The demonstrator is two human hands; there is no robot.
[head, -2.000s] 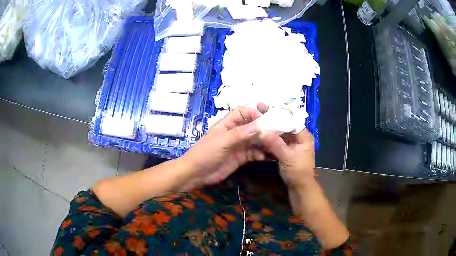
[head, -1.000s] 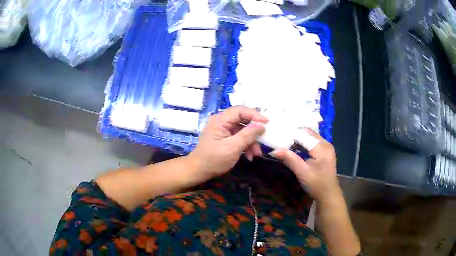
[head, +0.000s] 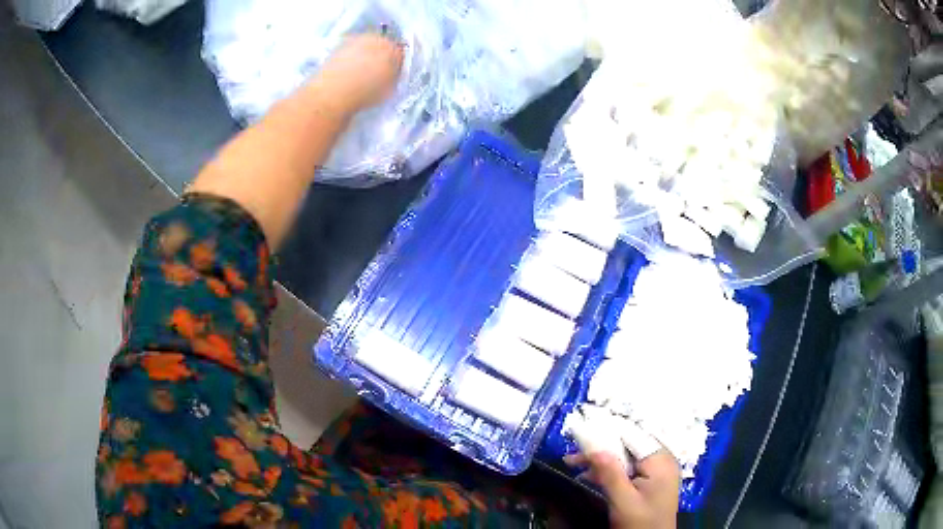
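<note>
My left hand (head: 367, 67) reaches into the large bluish-clear poly bag (head: 279, 52) at the upper left; its fingertips are hidden, so its grip cannot be told. My right hand (head: 639, 488) is at the near edge of the white insert heap (head: 672, 362), with a thin white insert (head: 643, 444) between its fingers; another white piece at the fingertips blends into the heap. The heap fills the right blue tray (head: 757, 310). The left blue tray (head: 445, 248) holds a column of white packed units (head: 512, 356) and one unit (head: 395, 364) in its near left corner.
An open poly bag (head: 558, 186) of cream blocks (head: 672, 124) lies behind the trays and overlaps their far edges. Clear blister trays (head: 853, 413) are stacked at the right. A green-red packet (head: 850, 243) and a metal upright (head: 879, 196) stand at the upper right.
My left hand has left my right hand and gone up and left into the large poly bag. My right hand stays by the heap. The view has turned and shifted left.
</note>
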